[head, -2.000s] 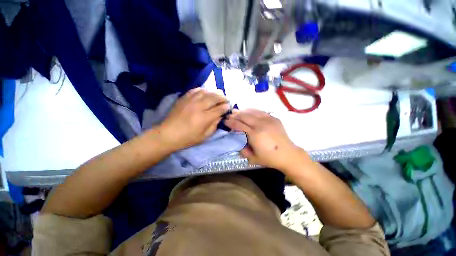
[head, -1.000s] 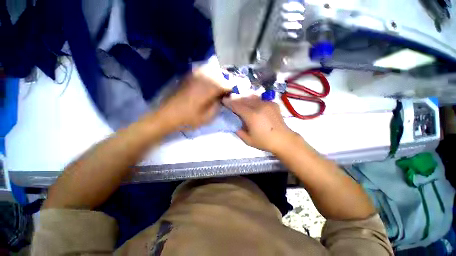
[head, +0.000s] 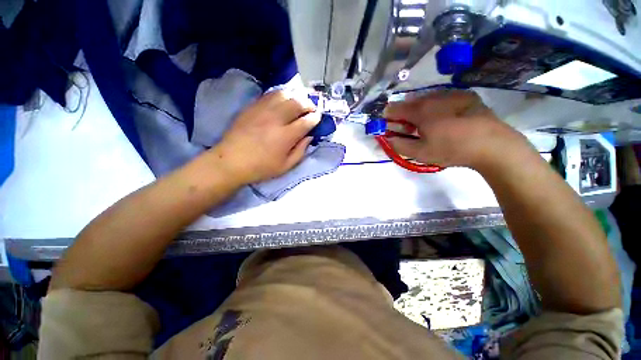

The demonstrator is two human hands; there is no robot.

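Note:
My left hand [head: 270, 133] presses on the garment's grey-blue fabric [head: 309, 169], fingertips close to the presser foot [head: 334, 105]. A small navy piece [head: 325, 126] shows beside those fingertips. Navy fabric panels [head: 232, 39] lie behind and left of the hand. My right hand [head: 443, 126] is over the red-handled scissors [head: 406, 164], right of the needle area. Its fingers curl at the handles. The hand hides much of the scissors, and whether it grips them is not clear.
The white sewing machine head [head: 520, 35] with a blue knob [head: 454, 56] fills the upper right. A measuring tape strip [head: 337, 230] runs along the table's front edge. A dark thread line [head: 365, 162] crosses the table. Grey-green cloth [head: 502, 271] hangs below right.
My right hand has left the fabric beside my left hand and moved right, onto the scissors. My left hand stays on the fabric near the needle. The grey-blue edge is now uncovered.

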